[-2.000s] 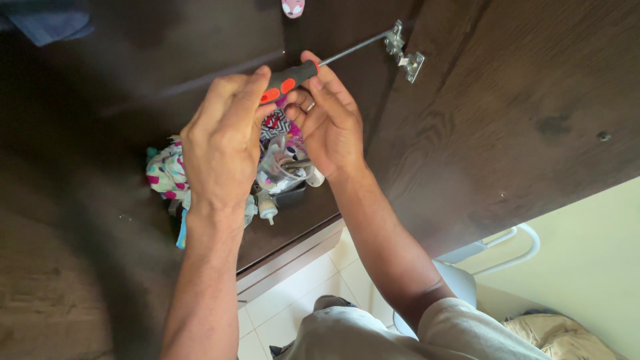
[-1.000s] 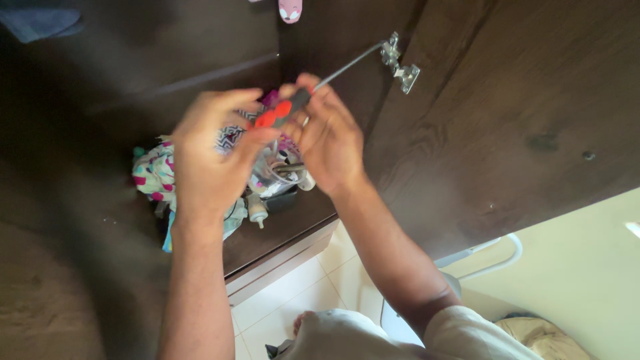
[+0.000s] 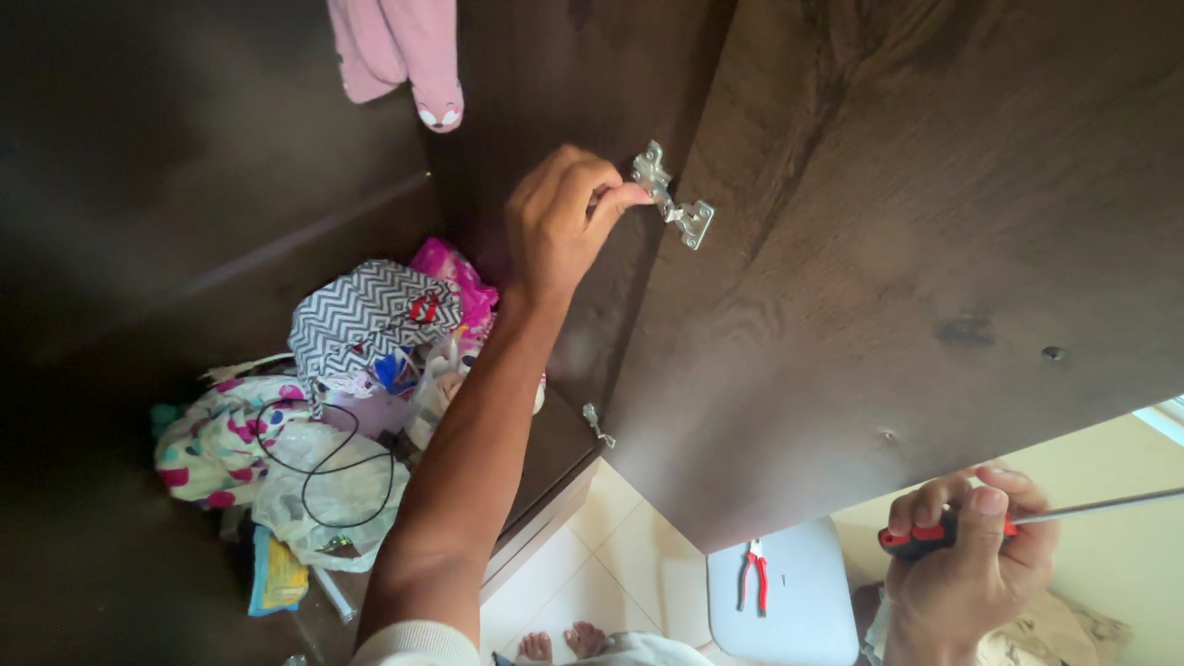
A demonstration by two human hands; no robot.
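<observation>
My left hand point(image 3: 564, 217) reaches up to a metal cabinet hinge point(image 3: 652, 176), its thumb and fingertips touching the hinge's inner arm; whether they grip it is not plain. The hinge joins the dark wooden cabinet wall and the door point(image 3: 888, 231). At the lower right my right hand point(image 3: 971, 555) holds a screwdriver point(image 3: 943, 532) by its red and black handle, with the shaft pointing right, away from the hinge. A second hinge point(image 3: 597, 425) sits lower along the door's edge.
Bags, cloths and a black cord point(image 3: 310, 472) lie piled inside the cabinet. Pink clothing point(image 3: 398, 55) hangs at the top. Red-handled pliers point(image 3: 754, 583) and a small dark piece, perhaps a screw, lie on a pale seat point(image 3: 795, 610). Bare feet stand on the tiled floor point(image 3: 592, 573).
Both hands were together at the screwdriver, its tip at the hinge. Now the right hand holds it at the lower right, and the left hand has let go and touches the hinge. The view has shifted.
</observation>
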